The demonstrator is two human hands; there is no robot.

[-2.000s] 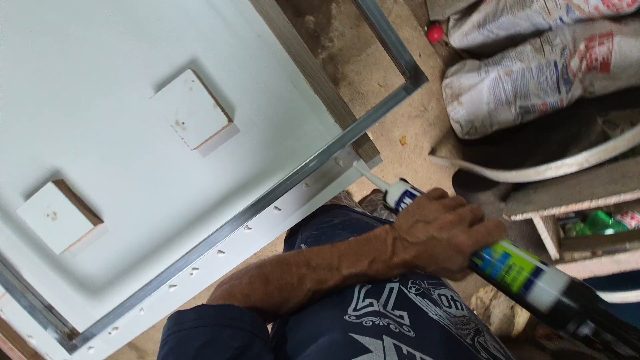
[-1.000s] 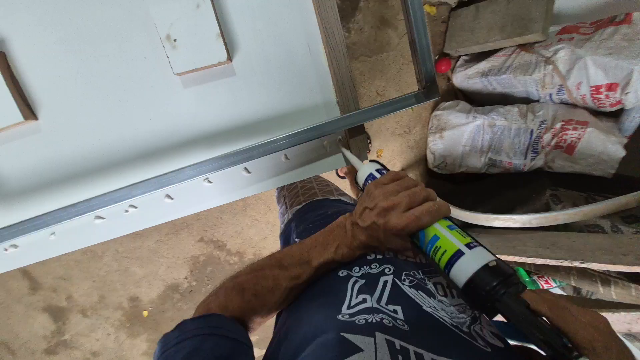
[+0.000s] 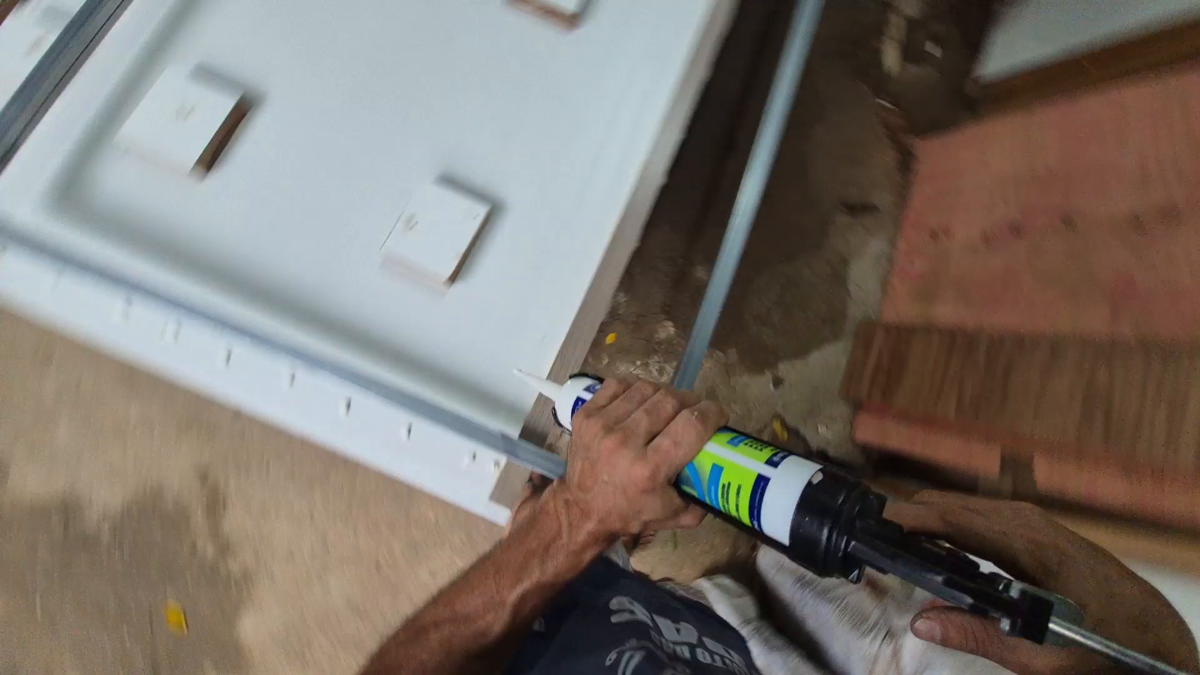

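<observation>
My left hand [image 3: 637,455] is wrapped around the front of a sealant cartridge [image 3: 750,487] in a black caulking gun [image 3: 839,520]. My right hand [image 3: 1022,562] holds the gun's rear handle, partly hidden behind the gun. The white nozzle [image 3: 539,382] points left over the near right corner of a large white panel [image 3: 412,122]; whether its tip touches cannot be told. A grey metal frame [image 3: 347,375] lies along the panel, its corner hidden behind my left hand. Small white sealant dabs [image 3: 346,406] dot the edge strip outside it.
Small white-faced blocks [image 3: 441,234] sit on the panel. Another metal frame bar [image 3: 750,206] runs past its right side. Reddish boards [image 3: 1050,206] and a brown wood strip [image 3: 1012,375] are at right. Below lies a stained concrete floor [image 3: 281,525].
The nozzle has gone from the dabbed edge strip to the inner side of the metal frame. Both hands remain on the caulking gun. The view has swung considerably.
</observation>
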